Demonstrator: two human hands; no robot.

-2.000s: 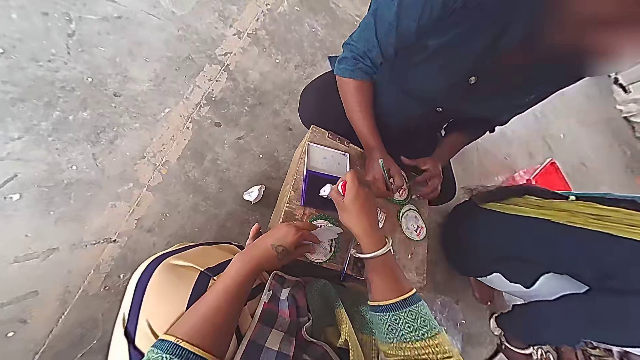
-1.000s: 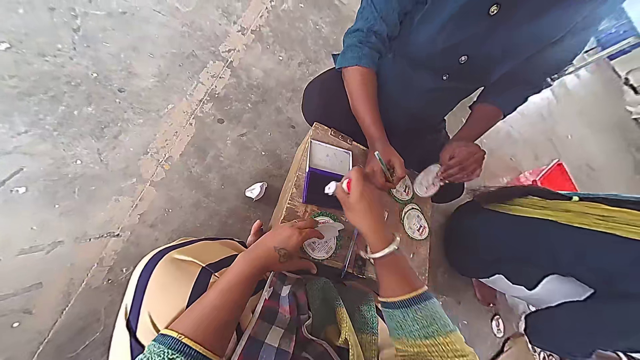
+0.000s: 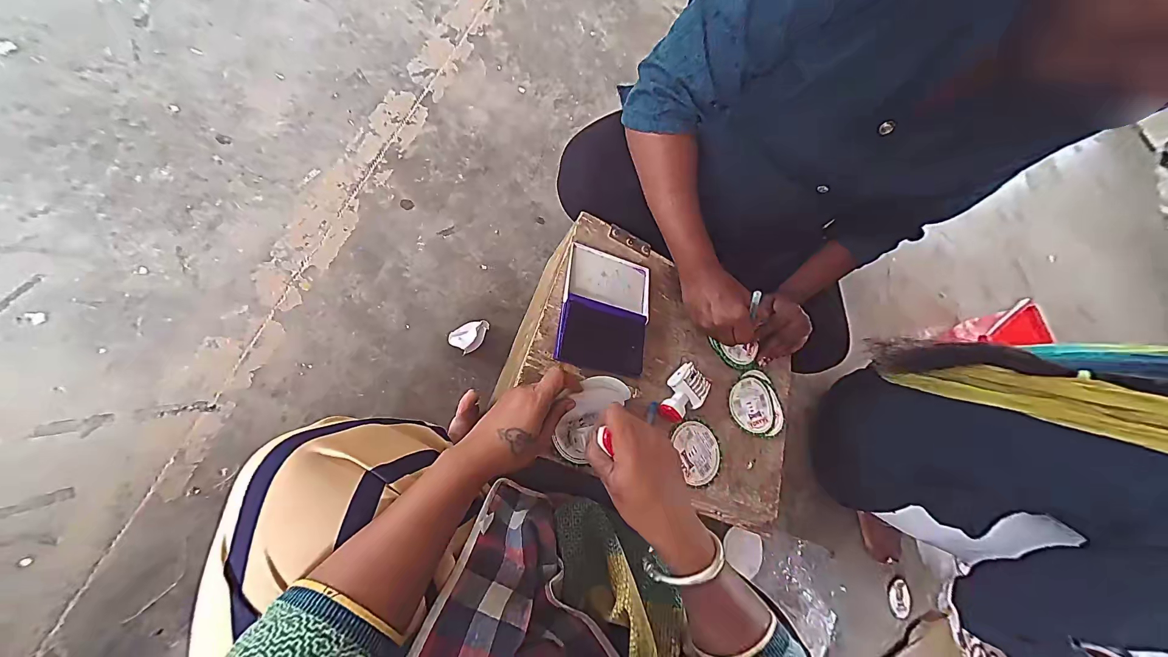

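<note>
My left hand (image 3: 527, 420) holds a round white paper label (image 3: 578, 429) by its edge at the near left of the low wooden box (image 3: 666, 379). In my right hand (image 3: 634, 465) is a small stamp with a red end, held down at the label; its lower part is hidden. Beyond my hands lies an ink pad (image 3: 600, 336) with its lid (image 3: 610, 276) raised. A white-and-red stamp (image 3: 684, 391) rests right of the pad. Near it is a round label with a green rim (image 3: 696, 453), and further right a small stack of round labels (image 3: 754, 404).
Across the box a person in a blue shirt holds a pen (image 3: 756, 305) over a round label (image 3: 735, 351). Another seated person is at the right, by a red object (image 3: 1017, 324). A crumpled white scrap (image 3: 469, 337) lies on the concrete floor. Clear plastic (image 3: 798, 584) lies below the box.
My right hand has moved from the ink pad down to the label by my left hand. The other person's hands, which held a pale disc apart from the pen hand, are now together.
</note>
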